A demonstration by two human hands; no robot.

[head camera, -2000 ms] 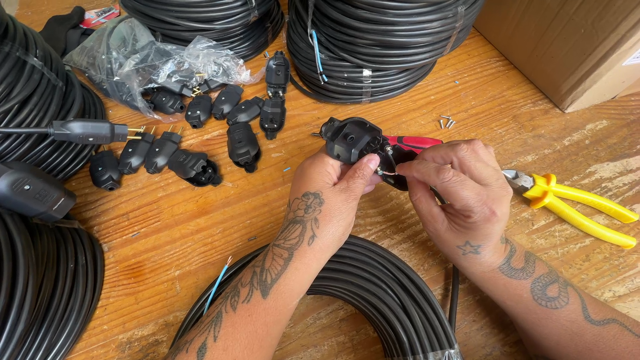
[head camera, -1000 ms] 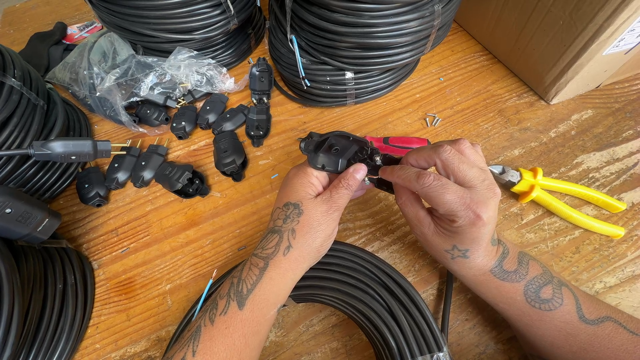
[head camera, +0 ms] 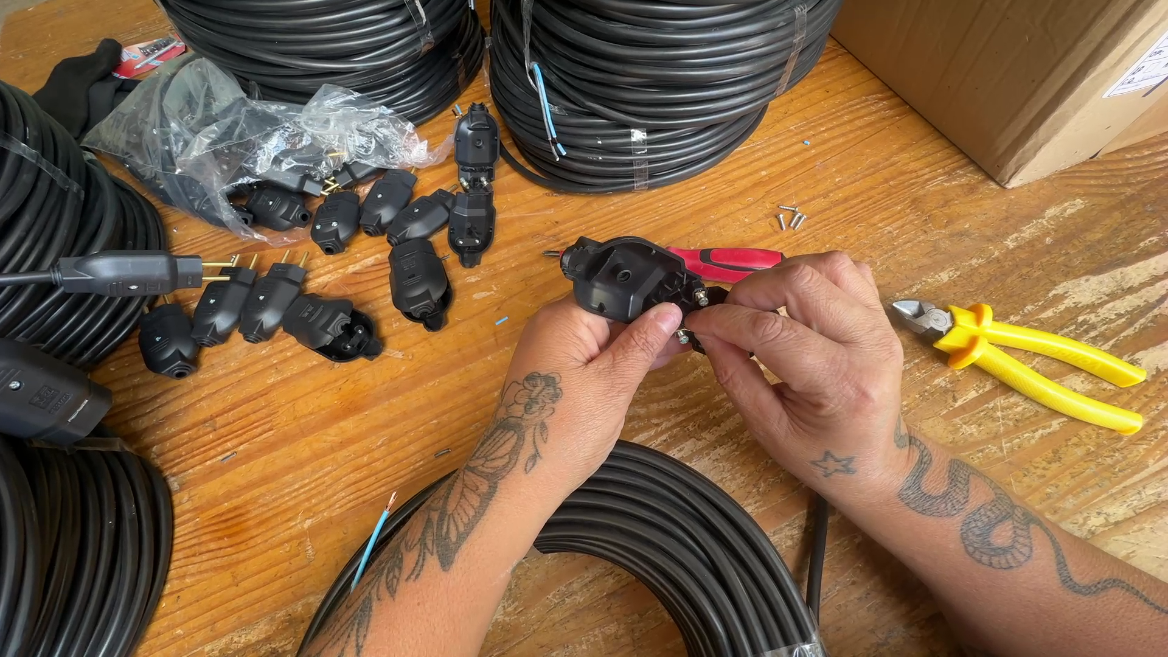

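My left hand [head camera: 598, 351] holds an opened black plastic plug housing [head camera: 630, 278], its thumb on the edge beside the metal terminals. My right hand [head camera: 808, 351] pinches at the terminal end with thumb and forefinger; the fingers hide the wire ends there. Black cable [head camera: 818, 557] runs down from under the right hand. A screwdriver with a red and black handle [head camera: 730, 263] lies behind the housing, its tip showing at the left. Below the hands rests a coil of black cable [head camera: 675, 511], with a stripped blue wire end [head camera: 371, 543] at its left.
Yellow-handled diagonal cutters [head camera: 1031, 351] lie at the right, below several small screws [head camera: 792, 219]. Several black plugs and sockets [head camera: 420, 278] lie at the left, near a clear plastic bag [head camera: 228, 137]. Large cable coils [head camera: 639, 100] stand behind and left. A cardboard box [head camera: 995, 73] occupies the back right.
The right fingers have shifted slightly at the terminals, and the plug housing has turned a little in my left hand. Both hands stay on the same work.
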